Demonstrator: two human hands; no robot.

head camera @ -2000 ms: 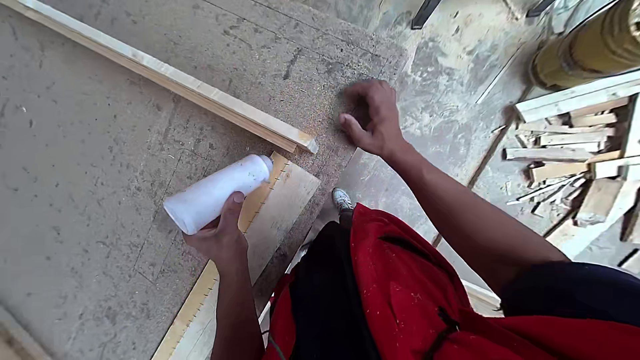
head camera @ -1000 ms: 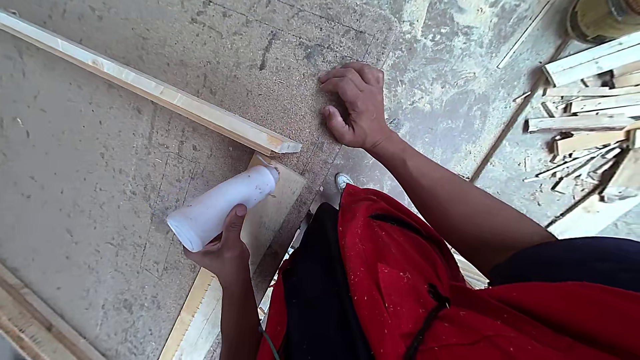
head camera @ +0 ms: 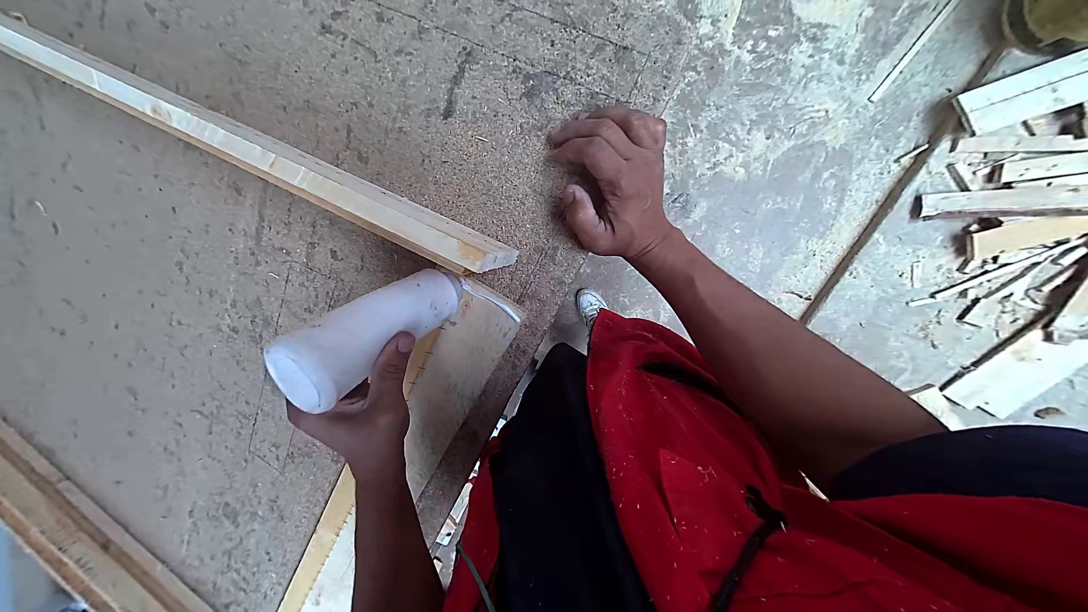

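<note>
My left hand (head camera: 365,408) is closed around a white plastic squeeze bottle (head camera: 361,340), tilted with its nozzle end at the end of a wooden board (head camera: 467,365). A line of white glue (head camera: 493,300) lies along that board's end edge. Just above, the end of a long wooden strip (head camera: 280,166) lies at an angle to the board, close to its corner. My right hand (head camera: 616,183) holds nothing; its fingers are loosely curled, over the corner of the worktable (head camera: 170,255).
More wooden strips (head camera: 85,535) lie at the lower left. Wood offcuts (head camera: 1020,200) are piled on the concrete floor (head camera: 765,153) at the right, below a round container (head camera: 1050,25). A shoe (head camera: 590,304) shows beside the table edge.
The bottle's nozzle end has come to the board's end edge, where a white line of glue now shows. My right hand has stayed near the table corner, its fingers curled.
</note>
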